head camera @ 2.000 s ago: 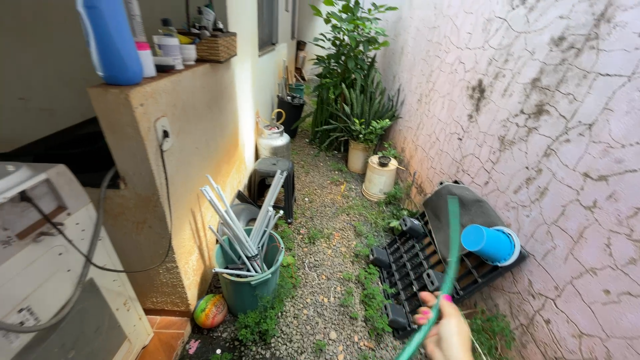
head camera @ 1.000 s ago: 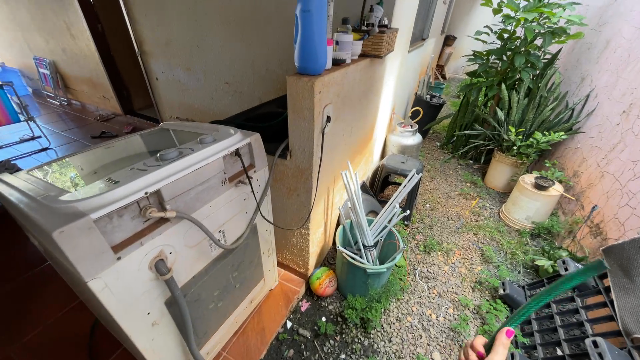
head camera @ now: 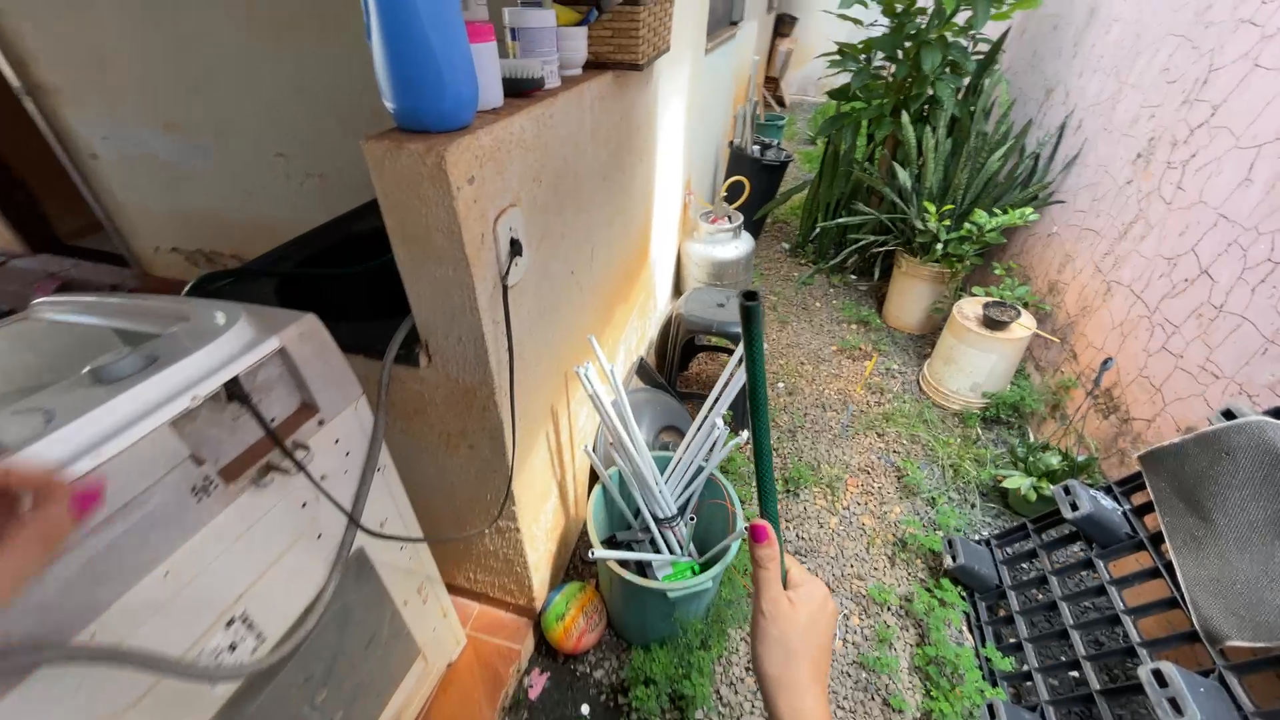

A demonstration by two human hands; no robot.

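Note:
My right hand grips a green garden hose near the lower middle, its thumb along the hose and the open end pointing up. Behind the hose stands a green plastic bucket full of white metal tubes. At the far left edge my left hand is blurred and partly out of view, over the white washing machine; whether it touches the machine cannot be told. A grey drain hose and a black power cord run from the machine, the cord up to a wall outlet.
A colourful ball lies beside the bucket. Behind are a dark plastic stool, a gas cylinder, an upturned pale bucket and a potted plant. A black plastic pallet lies at right. Bottles, one blue, stand on the low wall.
My left hand has come into view at the left edge. The hose end now points upright in my right hand. The view has swung left, then partly back right.

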